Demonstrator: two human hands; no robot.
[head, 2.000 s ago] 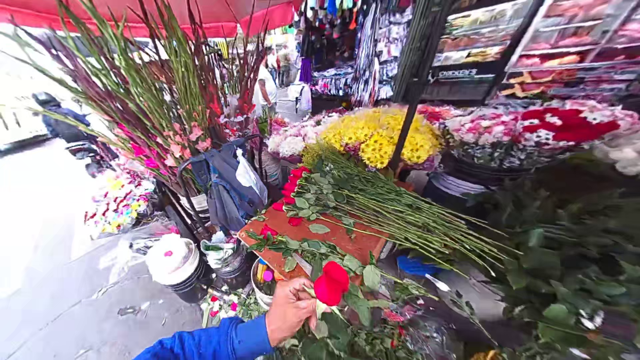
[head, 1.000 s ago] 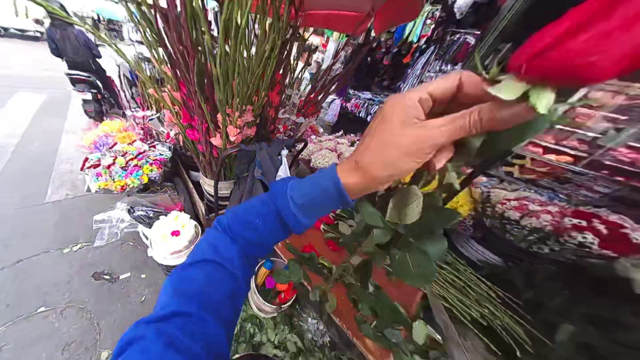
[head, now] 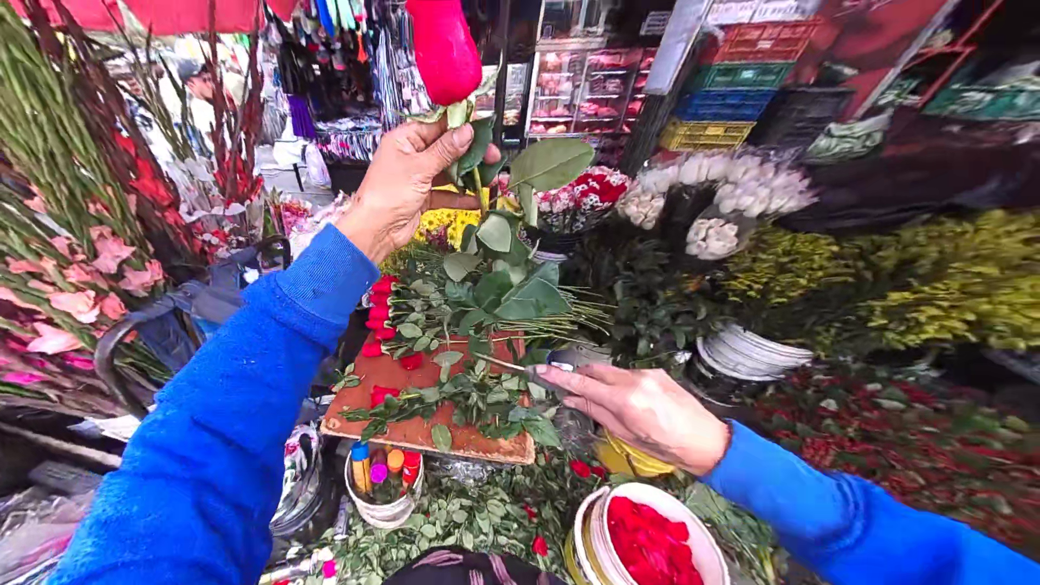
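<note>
My left hand (head: 422,175) holds a red rose (head: 445,53) upright just under its bloom, and the leafy stem hangs down in front of the board. At the right, my right hand (head: 638,410) is closed on the handle of a knife, whose narrow blade (head: 500,362) points left near the lower part of the stem. Below, a brown board (head: 479,443) bears cut rose leaves (head: 479,398) and a few red rose heads. A row of red roses (head: 380,313) lies at its far left, their green stems (head: 569,317) stretching right.
A bucket of red petals (head: 650,540) and a small bucket with colored bottles (head: 386,508) stand before the board. Leaves (head: 455,536) cover the ground. Gladioli (head: 77,305) rise at left; white roses (head: 751,183) and yellow flowers (head: 934,284) stand at right. A person (head: 199,101) is behind.
My right hand with the knife has come into view. The rose in my left hand now stands upright before the board; a second ago it was at the upper right. The view has turned.
</note>
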